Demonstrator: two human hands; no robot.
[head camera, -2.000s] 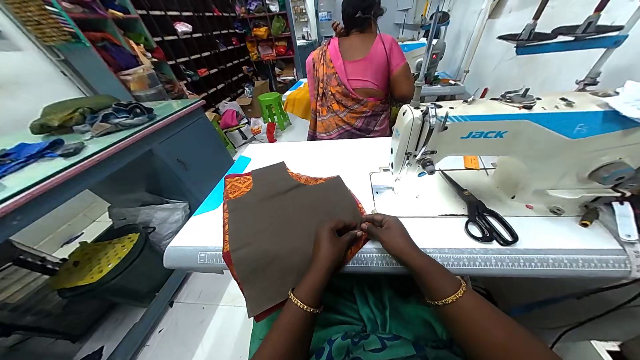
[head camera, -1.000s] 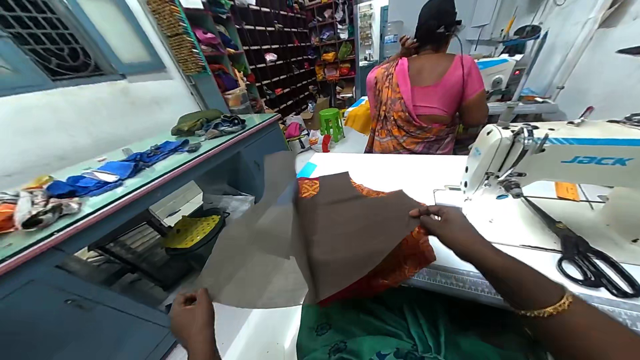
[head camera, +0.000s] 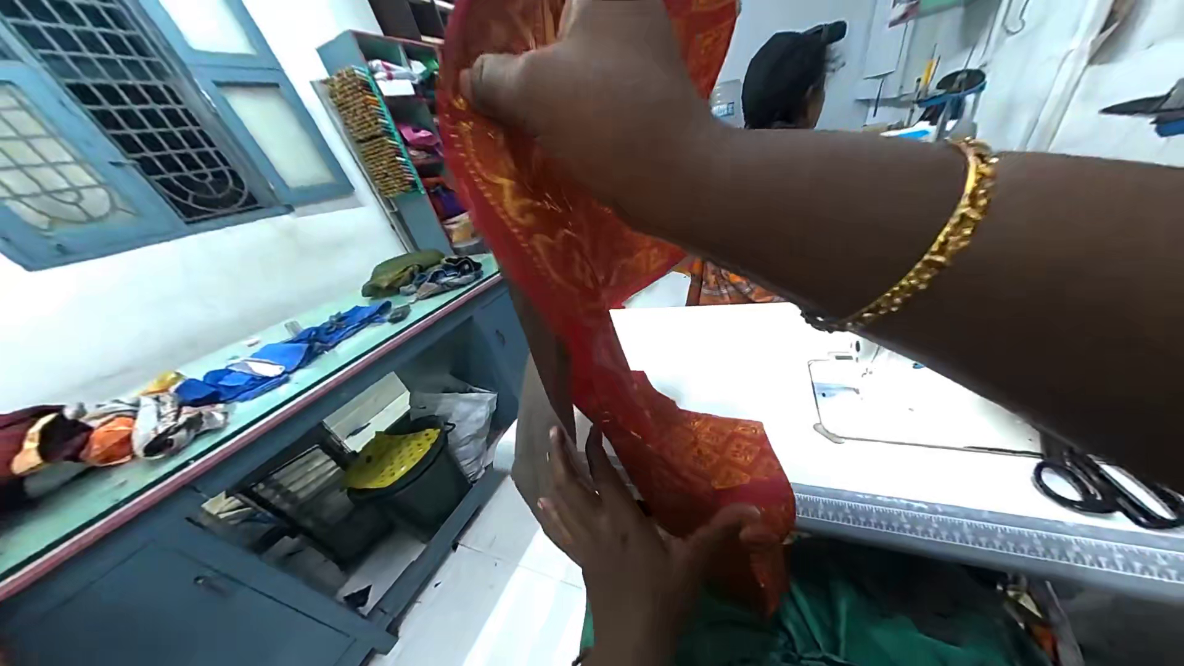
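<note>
Red and orange patterned fabric (head camera: 592, 268) hangs upright in front of me, with grey-brown fabric (head camera: 541, 416) behind its left side. High up, my right hand (head camera: 620, 102), with a gold bangle on the wrist, grips the upper part of the red fabric. Lower down, my left hand (head camera: 629, 546) is spread against both layers, its thumb on the red fabric; whether it pinches them is unclear. Black-handled scissors (head camera: 1101, 490) lie on the white sewing table (head camera: 721, 361) at right, partly behind my right forearm. My arm hides most of the sewing machine.
At left, a glass-topped counter (head camera: 305, 370) carries blue cloth (head camera: 277, 361) and other crumpled fabrics. Beneath it are a dark bin with a yellow perforated cover (head camera: 393, 458) and a plastic bag. A person with a dark head covering (head camera: 786, 74) is beyond the table. A measuring scale runs along the table's front edge.
The fabric piece, lying flat on the table two seconds ago, is now lifted with its red side showing. My right hand has risen with it; my left has moved onto its lower part. The view has swung left.
</note>
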